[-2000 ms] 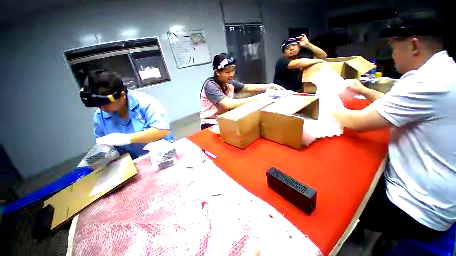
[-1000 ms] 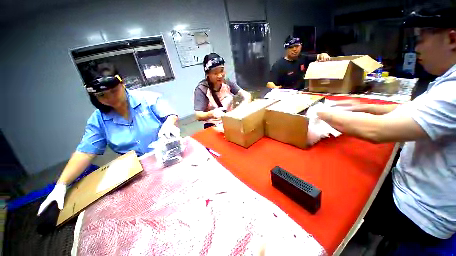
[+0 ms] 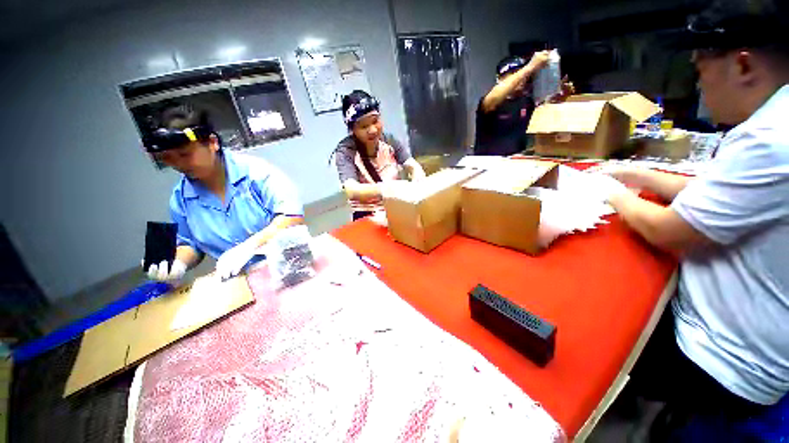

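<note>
Neither of my hands can be made out. A small pale tan patch shows at the bottom edge of the view; I cannot tell what it is. A black slotted housing (image 3: pixel 512 324) lies on the red table cloth (image 3: pixel 415 279) in front of me, its rows of holes facing up. The near part of the table has a pink-white mottled cover (image 3: pixel 285 363). A marker pen (image 3: pixel 369 261) lies on the boundary between the two.
A worker at left holds a black housing (image 3: pixel 161 243) above a cardboard pad (image 3: pixel 130 333); a bagged item (image 3: pixel 294 262) stands beside. Two cartons (image 3: pixel 502 216) sit mid-table, an open carton (image 3: pixel 588 121) beyond. A person at right handles white foam bags (image 3: pixel 575 203). Mesh belt (image 3: pixel 43 402) at left.
The worker at left has lifted the black housing from the belt. The far worker now holds up a clear bag. The person at right has drawn the foam bags out to the right.
</note>
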